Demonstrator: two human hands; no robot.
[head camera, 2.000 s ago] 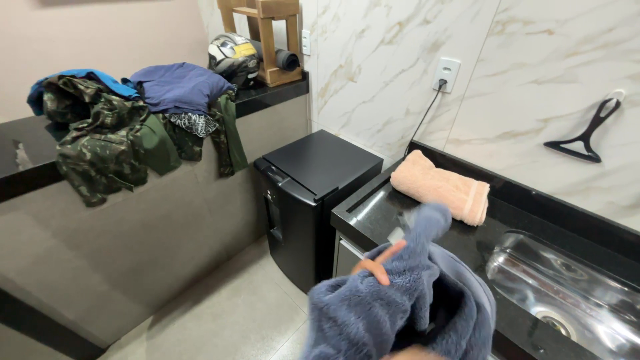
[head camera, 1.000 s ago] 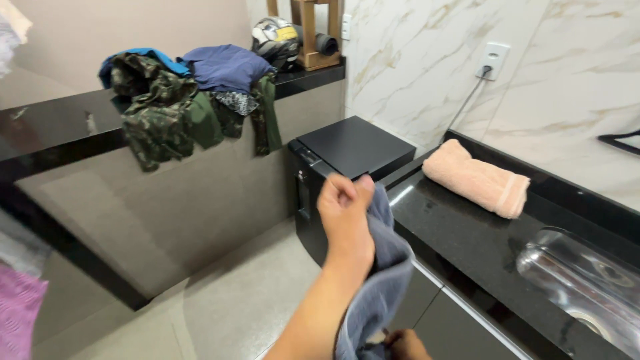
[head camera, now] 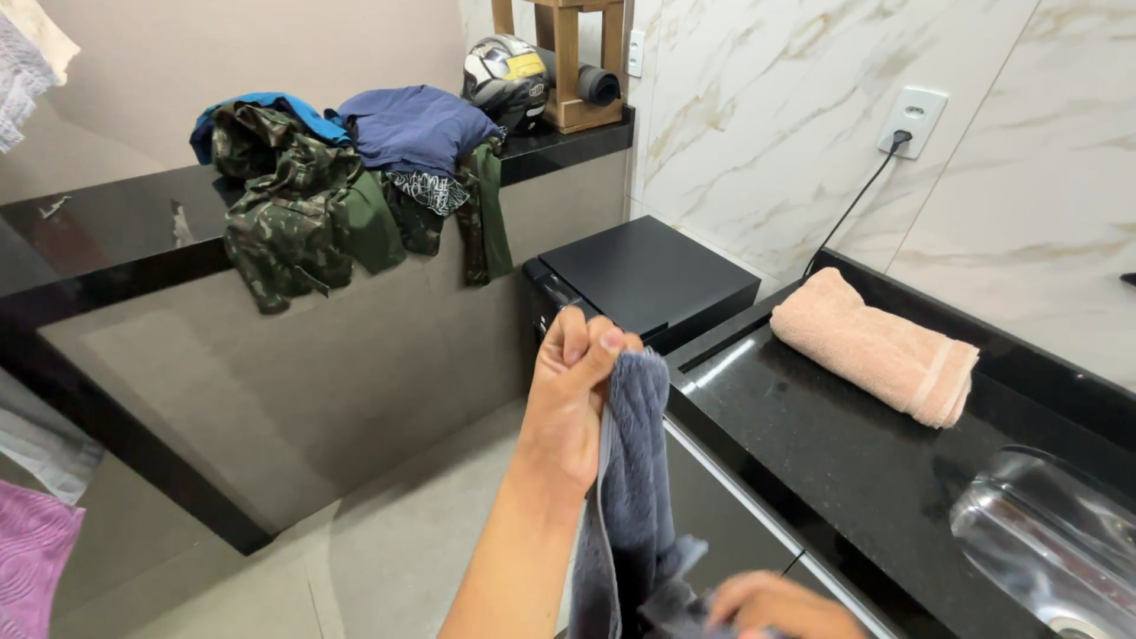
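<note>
My left hand (head camera: 577, 390) is closed on the top edge of a blue-grey plush cloth (head camera: 641, 444), which hangs down in folds below it. At the bottom of the view my right hand (head camera: 781, 608), slightly blurred, holds a lower, bunched part of the same cloth. Part of the cloth runs out of view at the bottom edge. A rolled peach towel (head camera: 874, 351) lies on the black stone counter (head camera: 799, 444), to the right of both hands.
A steel sink (head camera: 1047, 532) is set in the counter. Beyond my hands stands a black appliance (head camera: 648, 271). Camouflage clothes (head camera: 293, 204), a blue garment (head camera: 413, 129) and a helmet (head camera: 508, 82) lie on a black ledge (head camera: 115, 240). Purple fabric (head camera: 35, 559) hangs at the left.
Two seconds ago the cloth was bunched over my hands near the counter; now it hangs narrow from my raised left hand. The view has turned left since then.
</note>
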